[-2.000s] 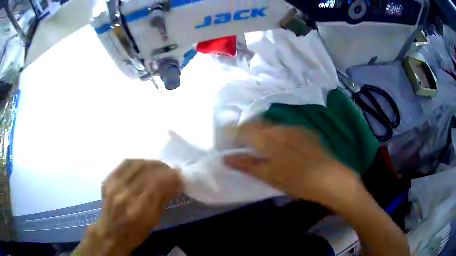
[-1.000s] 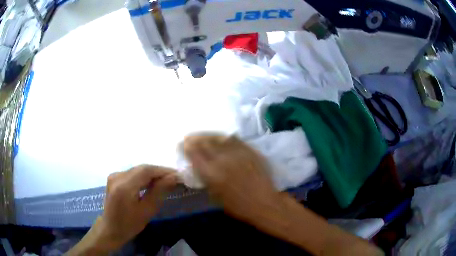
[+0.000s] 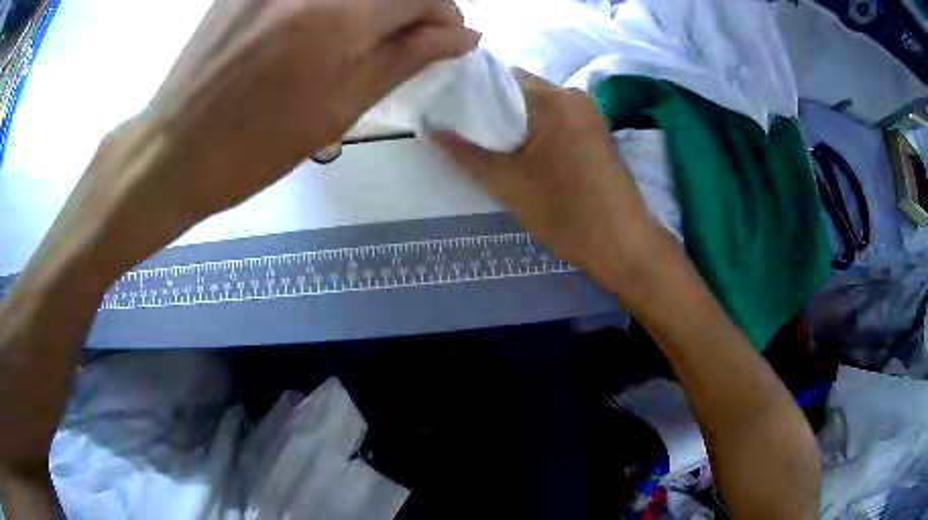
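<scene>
My left hand [image 3: 305, 76] is at the upper left, raised over the table, with its fingertips closed on an edge of the white fabric [image 3: 478, 100]. My right hand [image 3: 565, 163] holds the same white fabric just to the right, with the cloth bunched between the two hands. The green panel [image 3: 738, 203] hangs to the right of my right hand, joined to more white cloth behind it. The fingertips are partly hidden by the cloth and slightly blurred. The needle area is not in view.
The printed table ruler [image 3: 356, 274] runs along the front edge. Black-handled shears [image 3: 843, 203] and a small open box [image 3: 906, 173] lie at right. Part of the control panel [image 3: 885, 25] shows at upper right. White cloth pieces [image 3: 326, 457] lie below the table.
The view has tilted down, so the sewing machine head has left the picture and the ruler shows larger. Both hands have come up and closer to the camera with the white fabric between them.
</scene>
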